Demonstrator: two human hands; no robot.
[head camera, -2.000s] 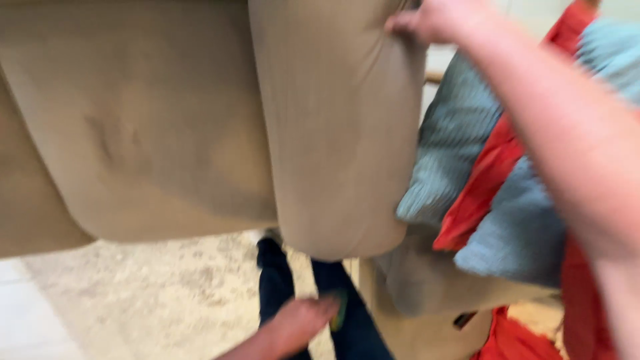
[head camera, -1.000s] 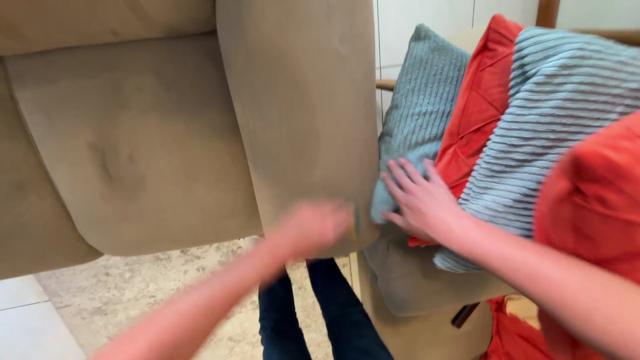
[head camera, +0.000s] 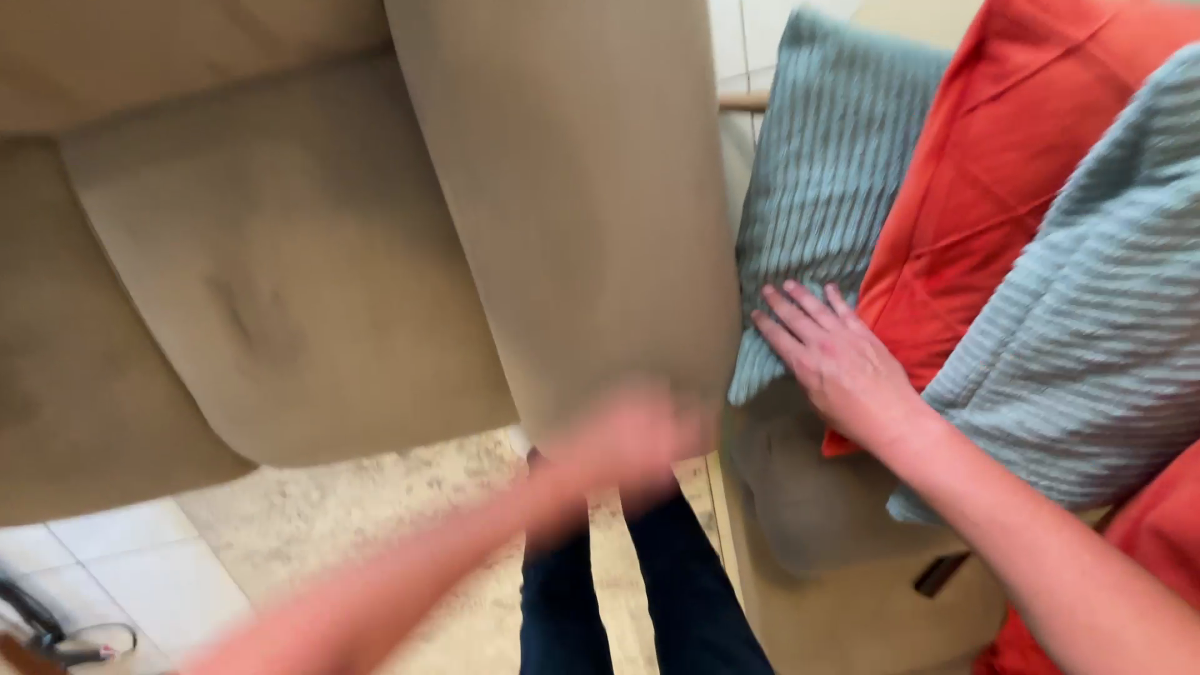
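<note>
My right hand (head camera: 839, 361) lies with its fingers spread on the lower corner of a blue-grey ribbed cushion (head camera: 834, 150). Beside that cushion leans a red cushion (head camera: 994, 178), and a second blue-grey ribbed cushion (head camera: 1087, 328) rests against it. My left hand (head camera: 647, 431) is strongly blurred over the front end of the beige sofa armrest (head camera: 581, 206); its fingers, and anything in them, cannot be made out. Left of the armrest is the beige sofa seat cushion (head camera: 309, 262), with a darker mark on its surface.
More red fabric (head camera: 1158, 534) is at the lower right. Under the cushions sits a beige padded seat (head camera: 816, 487). A patterned rug (head camera: 375, 525) and white floor tiles (head camera: 150, 553) lie below the sofa. A black object with a cable (head camera: 47, 619) is at the lower left.
My right hand has moved from the far part of the armrest down to the blue-grey cushion, where it stays. My left hand has come up from over the legs to the armrest's front.
</note>
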